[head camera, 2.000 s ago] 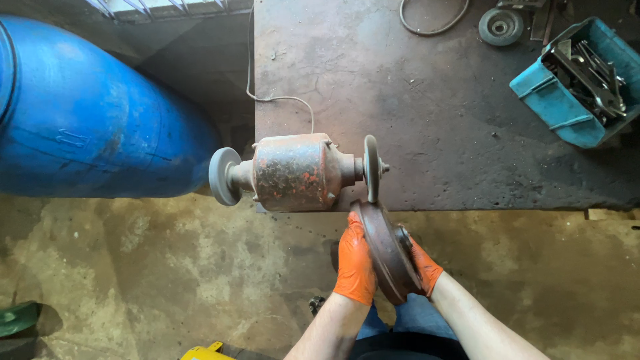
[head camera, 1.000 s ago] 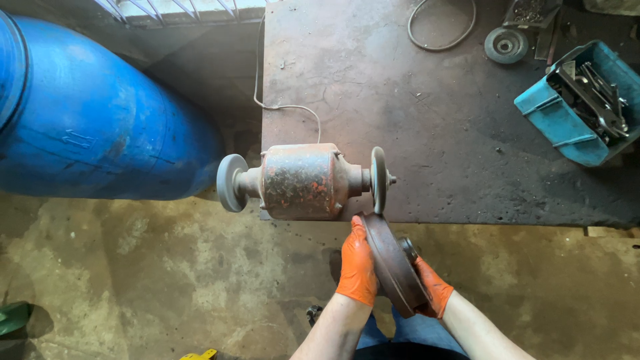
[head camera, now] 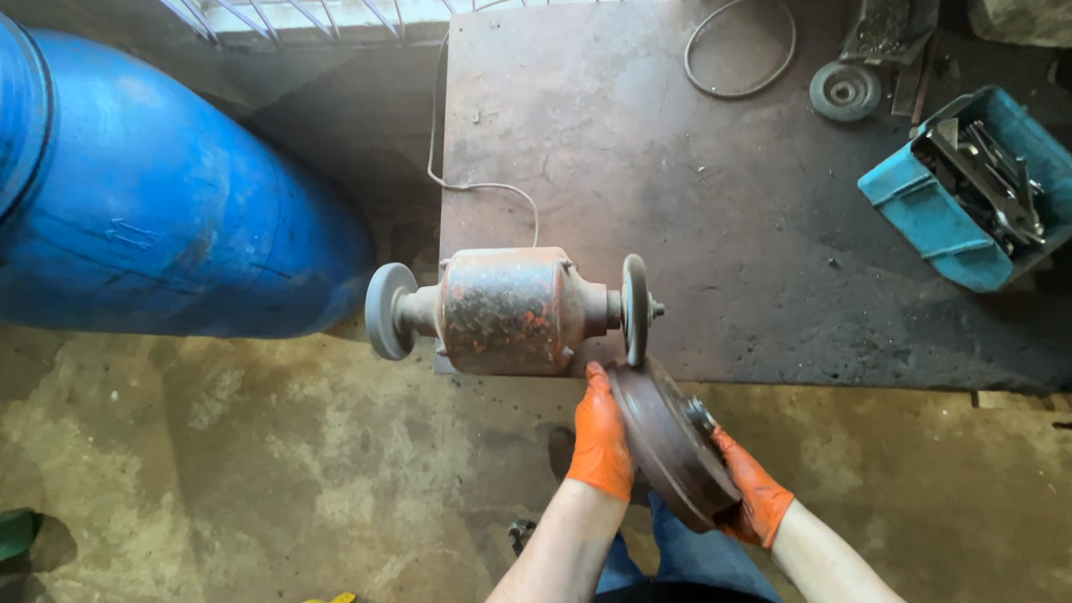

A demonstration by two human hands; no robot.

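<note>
Both my hands wear orange gloves and grip a round brown metal drum, seemingly a brake drum (head camera: pixel 670 444), from its two sides. On its left side is my left hand (head camera: pixel 601 440); my right hand (head camera: pixel 751 490) holds the right side near a protruding hub. The drum is tilted, its upper edge at the lower rim of the right wheel (head camera: pixel 635 310) of a bench grinder (head camera: pixel 504 310). Whether they touch is hard to tell. The grinder has a worn, paint-flecked body and a grey wheel (head camera: pixel 390 311) at its left end.
The grinder stands at the front edge of a dark workbench (head camera: pixel 586 151). A teal bin (head camera: pixel 938 222) of metal tools, a small wheel (head camera: pixel 845 90) and a cable loop (head camera: pixel 688 63) lie farther back. A blue plastic barrel (head camera: pixel 167 193) is at the left.
Both hands keep their hold on the drum, which stays at the lower rim of the right wheel. The drum's tilt looks slightly different from two seconds ago.
</note>
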